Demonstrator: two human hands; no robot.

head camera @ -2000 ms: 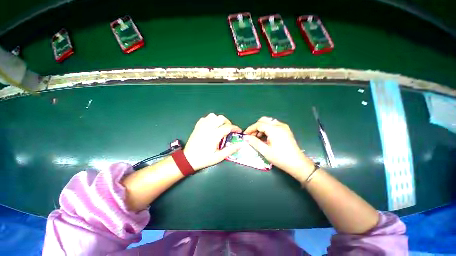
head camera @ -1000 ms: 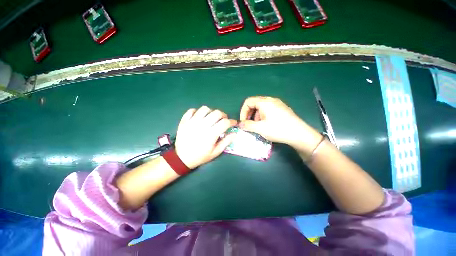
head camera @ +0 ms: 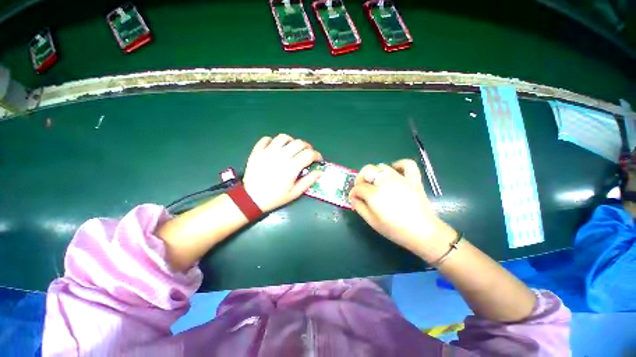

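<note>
A red-framed phone unit lies between my hands on the dark green mat, with green board at its ends and a pale silver middle. My left hand grips its left end, thumb on top, fingers around the upper edge. My right hand is at its right end, with fingers bent over the edge and covering that end. I cannot tell whether it pinches a small part. Silver tweezers lie on the mat to the right of my right hand.
Several red-framed units lie on the green belt behind the pale worn edge. A pale blue strip lies at right. A cord clip is by my left wrist. A person's blue sleeve shows at the right edge.
My right hand has moved from the unit's upper left end to its right end. The left hand still holds the left end. The camera view has shifted, and a blue sleeve has appeared at right.
</note>
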